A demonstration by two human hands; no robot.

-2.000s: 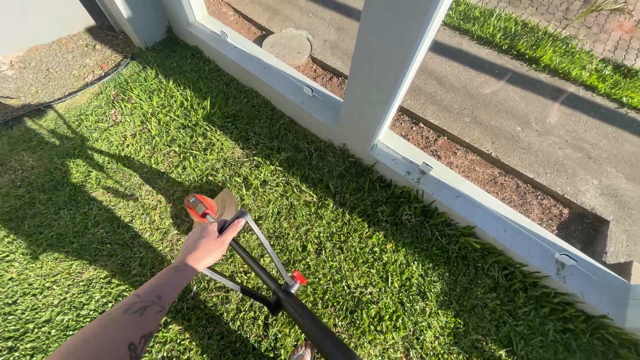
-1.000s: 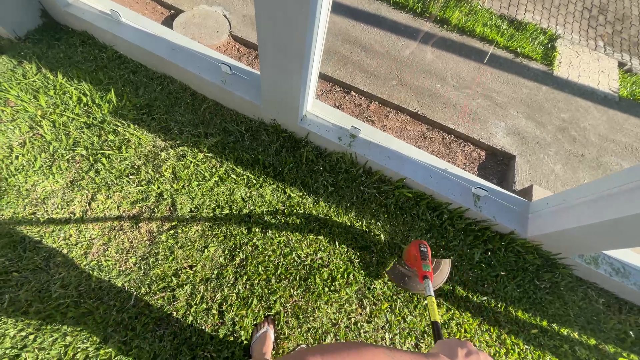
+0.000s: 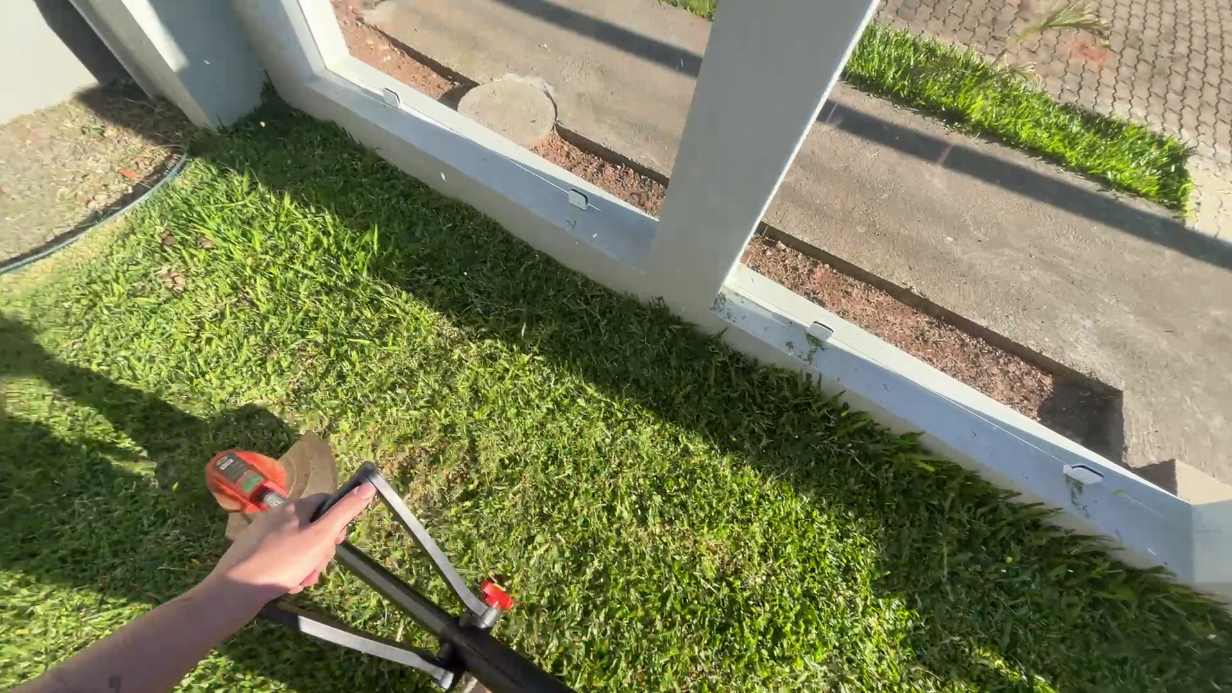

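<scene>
My left hand (image 3: 289,549) is closed around the front handle of a string trimmer (image 3: 414,597), at the lower left of the view. The trimmer's black shaft runs from the bottom edge up and left beneath that hand. A grey metal handle bracket with a red knob (image 3: 496,595) is fixed to the shaft. Just beyond my fingers, the orange trimmer head (image 3: 248,478) and its tan guard (image 3: 310,469) are over the grass. My right hand is out of the frame.
Grass (image 3: 577,481) borders a low white wall (image 3: 500,159) that crosses diagonally, with a white post (image 3: 751,135) rising from it. Glass appears to stand along the wall, held by small clips. A hose (image 3: 106,226) edges a gravelly patch at the upper left. A concrete path (image 3: 914,212) lies beyond the wall.
From one second ago, the trimmer head has swung from the right side, near the wall, to the lower left. The view has shifted left.
</scene>
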